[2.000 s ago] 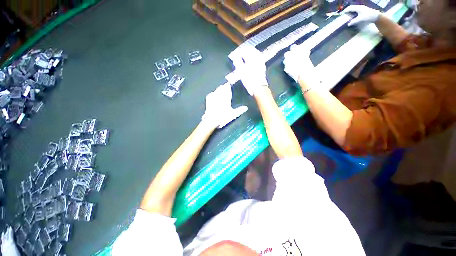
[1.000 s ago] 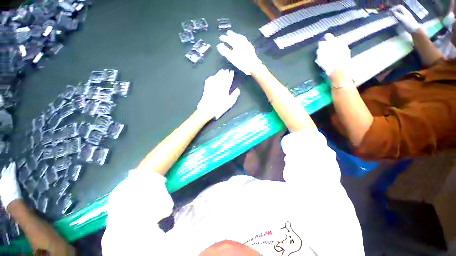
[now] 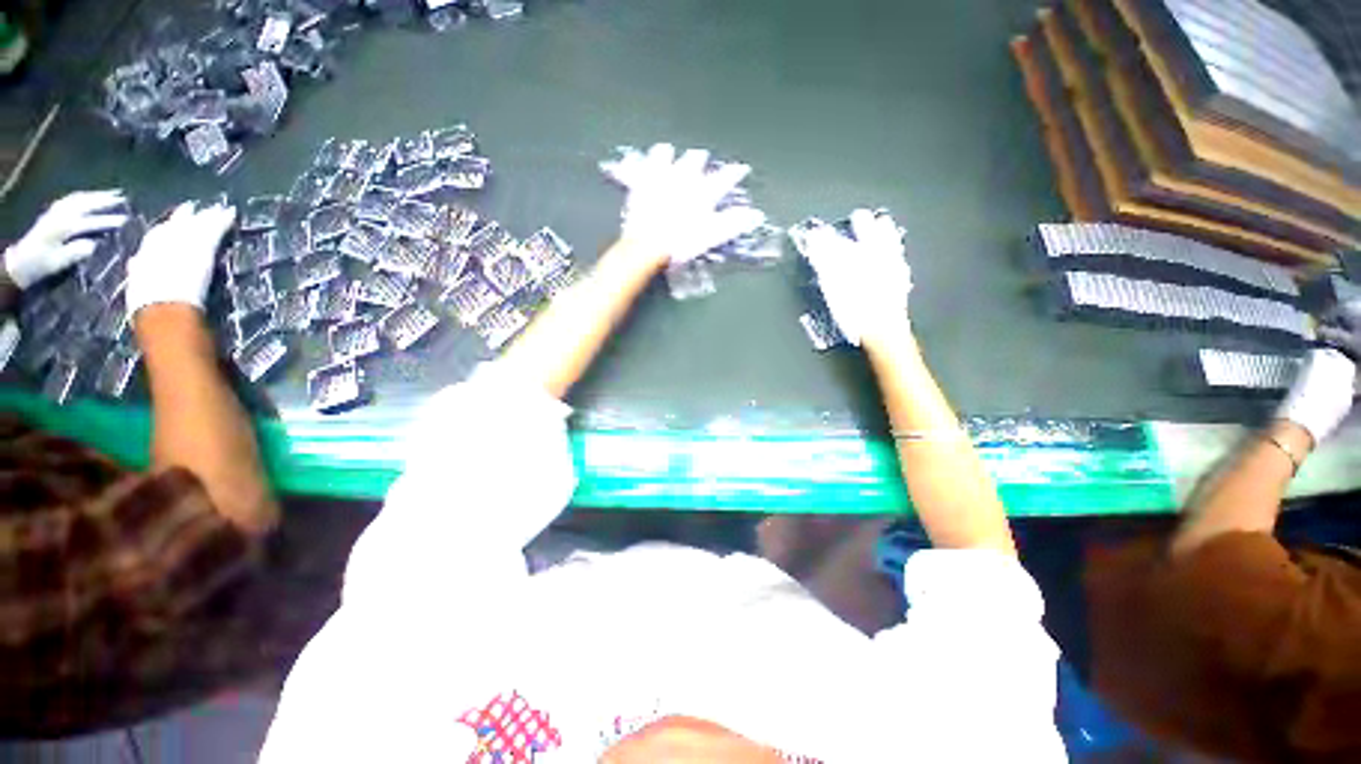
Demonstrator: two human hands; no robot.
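My left hand (image 3: pixel 684 206), in a white glove, lies palm down with fingers spread over a few small slotted silver-grey pieces (image 3: pixel 693 279) on the dark green table. Pieces stick out around its fingers and below its palm. My right hand (image 3: pixel 863 278), also gloved, lies to the right over a few more pieces (image 3: pixel 817 329), with its fingers partly spread. What lies under both palms is hidden. A group of loose pieces (image 3: pixel 400 239) lies spread to the left of my left hand.
A bulk heap (image 3: pixel 224 90) lies at the far left. Another person's gloved hands (image 3: pixel 176 257) touch pieces at left. Ribbed rows (image 3: pixel 1187 300) lie at right, below stacked boards (image 3: pixel 1134 135), near another gloved hand (image 3: pixel 1319 393). The green table edge (image 3: pixel 717 463) runs in front of me.
The view has turned, so the stacked boards show again at right. My hands are now farther apart and both over loose pieces. The person at left now has two hands in view at the pieces.
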